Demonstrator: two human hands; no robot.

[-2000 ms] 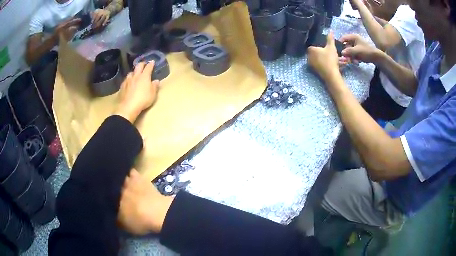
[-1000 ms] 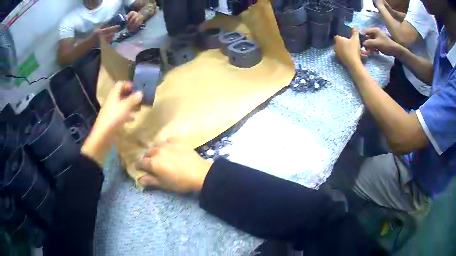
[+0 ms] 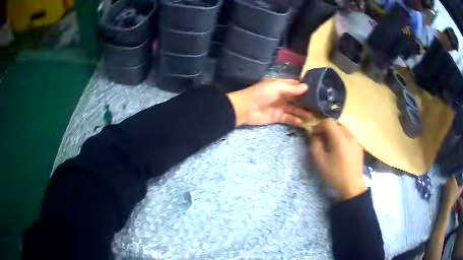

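Observation:
A dark grey cup-shaped plastic housing (image 3: pixel 324 93) is held tilted above the near edge of the brown kraft paper (image 3: pixel 375 127), its open top turned to the right and showing a round post and a small yellowish spot. My left hand (image 3: pixel 268 103) grips its left side between thumb and fingers. My right hand (image 3: pixel 337 156) is blurred, with curled fingers just below the housing's lower rim. Whether it touches the housing or holds a small part is hidden.
Stacked grey housings (image 3: pixel 190 43) stand at the back left, a red patch (image 3: pixel 289 57) beside them. More housings (image 3: pixel 348 52) sit on the paper. Bubble wrap (image 3: pixel 223 188) covers the bench. Small dark inserts (image 3: pixel 422 187) lie right. Another person's arm (image 3: pixel 444 218) shows at the right edge.
The view has swung left towards the stacks. My left hand now grips a housing away from the others on the paper. My right hand has let go of the paper corner and come to the housing.

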